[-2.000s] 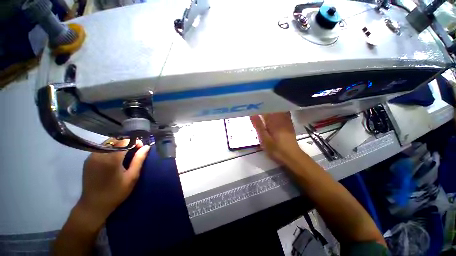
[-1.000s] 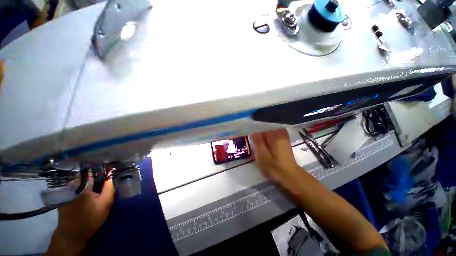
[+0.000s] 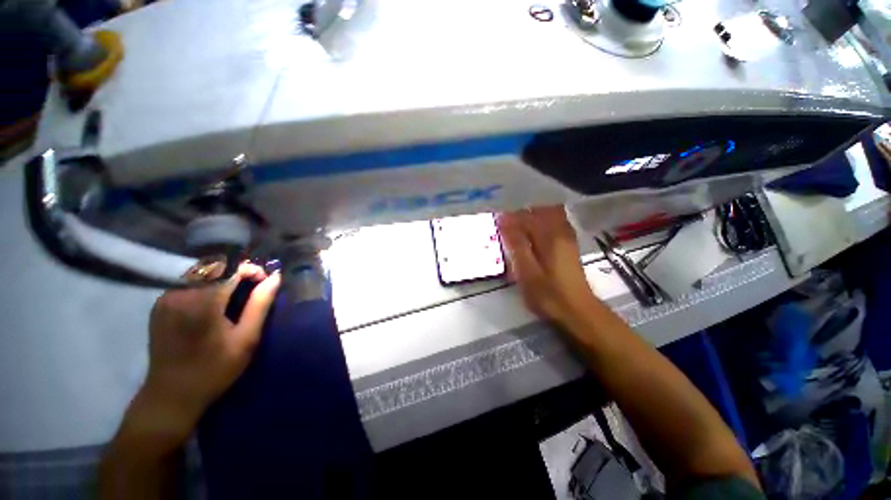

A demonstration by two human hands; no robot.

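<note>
A navy-blue fabric panel (image 3: 288, 391) runs from under the machine head toward the front edge. My left hand (image 3: 203, 337) is at its left side near the needle area, with thumb and forefinger closed on a dark bit of the fabric; the needle is hidden. A smartphone (image 3: 469, 250) with a bright white screen lies flat under the machine arm. My right hand (image 3: 547, 264) rests on the bed close against the phone's right side, holding nothing visible; its fingertips are partly hidden.
The white sewing machine arm (image 3: 410, 137) crosses the upper view, with a lit control panel (image 3: 684, 156). Dark thin tools (image 3: 633, 273) and a coiled black cord (image 3: 742, 225) lie right of my right hand. A printed ruler (image 3: 449, 379) edges the table. Plastic bags (image 3: 801, 459) are at lower right.
The view swung closer over the machine arm, then back. The phone screen went from white to dark pink-red, then to white with small marks. Both hands stay in about the same places.
</note>
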